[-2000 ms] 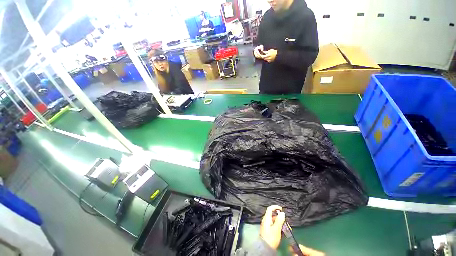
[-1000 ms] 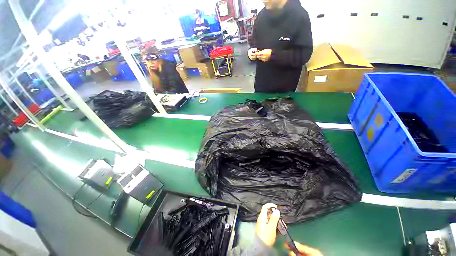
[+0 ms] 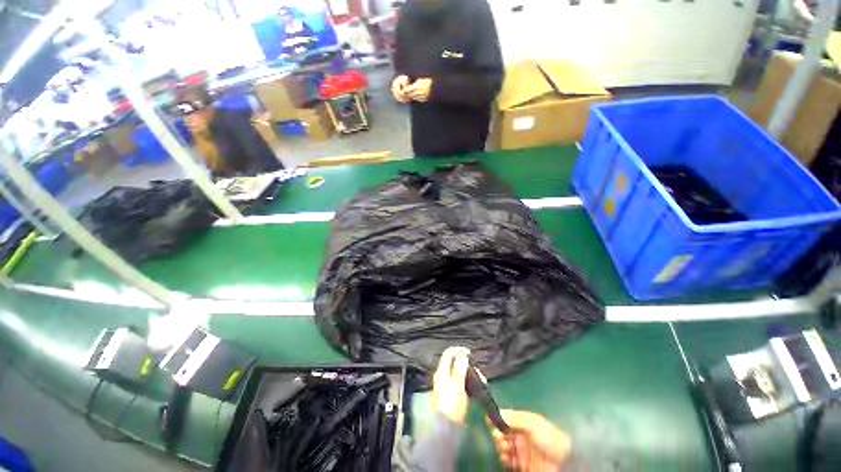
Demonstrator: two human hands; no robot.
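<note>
A slim black plastic part (image 3: 485, 400) is held between my two hands in front of the bag. My left hand (image 3: 451, 385) grips its upper end. My right hand (image 3: 533, 442) holds its lower end and is slightly blurred. A large crumpled black plastic bag (image 3: 443, 240) lies on the green bench just beyond my hands, its dark mouth facing me. A black tray (image 3: 403, 387) full of loose black parts (image 3: 323, 424) stands to the left of my hands.
A blue crate (image 3: 636, 230) with black parts inside stands at the right. A white-and-grey device (image 3: 761, 380) and a dark stick-shaped tool (image 3: 721, 429) lie at the right edge. Two grey-white boxes (image 3: 207, 361) with cables are left of the tray. A person in black (image 3: 449, 83) stands across the bench.
The view has turned to the right, so the bag and crate sit further left and the device shows more fully. My right hand shows more fully. Both hands still hold the black part.
</note>
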